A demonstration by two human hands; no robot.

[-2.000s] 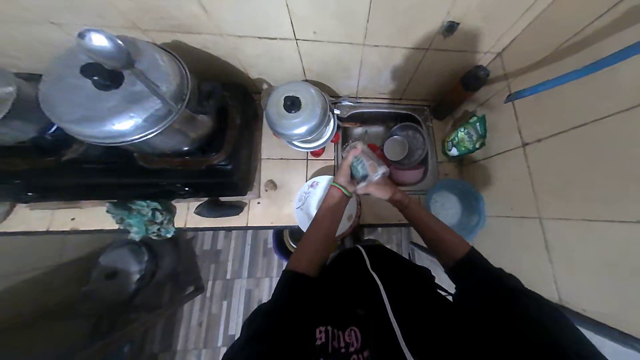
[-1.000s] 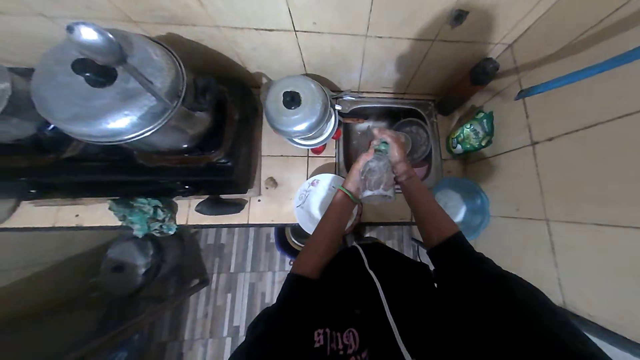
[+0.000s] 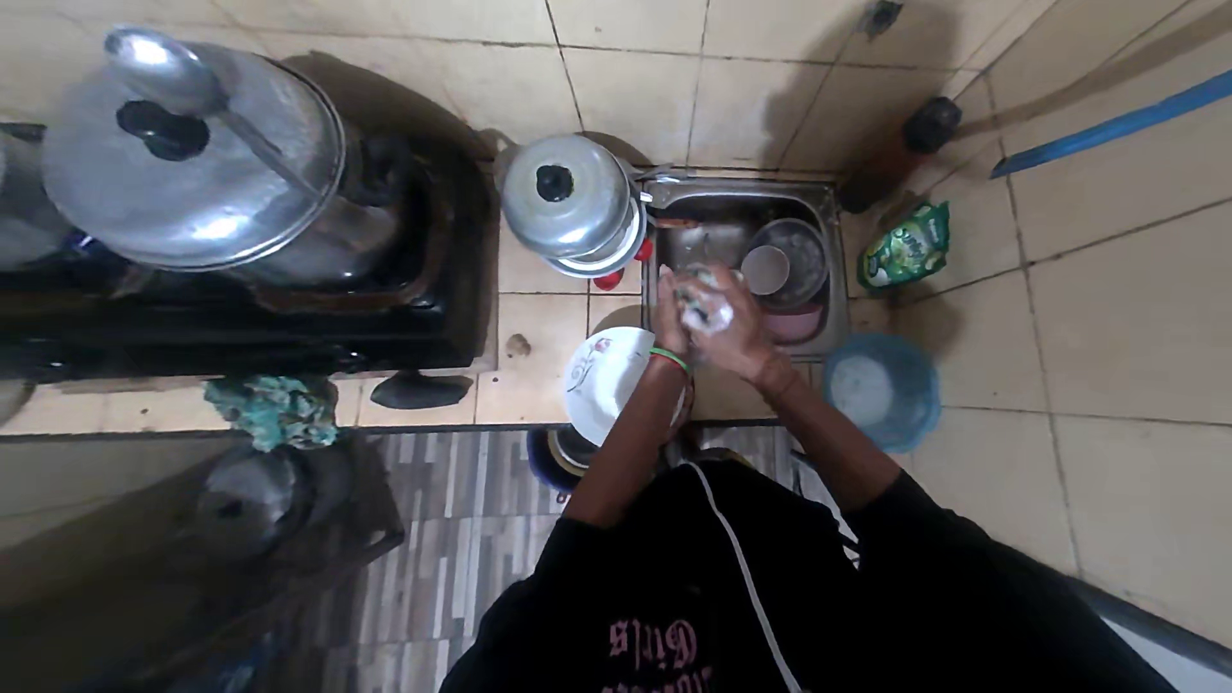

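Both of my hands are together over the near left part of the steel sink [image 3: 837, 289]. My left hand [image 3: 671, 313], with a green band at the wrist, grips one side of a clear glass vessel [image 3: 707, 314]. My right hand [image 3: 736, 332] is wrapped around its other side, and something pale and green shows between the fingers. The vessel is blurred and mostly covered, so its exact kind cannot be told. Beyond my right hand, a small cup [image 3: 766, 269] sits in a round metal bowl [image 3: 808, 245], beside a pink dish [image 3: 791, 325]. A white patterned plate [image 3: 602, 380] lies under my left forearm.
A lidded pot [image 3: 568, 207] stands left of the sink. Farther left, a large pot [image 3: 241, 212] with a ladle on its lid is on the black stove [image 3: 414, 337]. To the right are a blue basin [image 3: 890, 399], a green pouch [image 3: 905, 248] and a dark bottle [image 3: 895, 159].
The glass vessel pointed toward my body one second ago; now it is turned and more enclosed by my hands. My right hand has moved lower around it.
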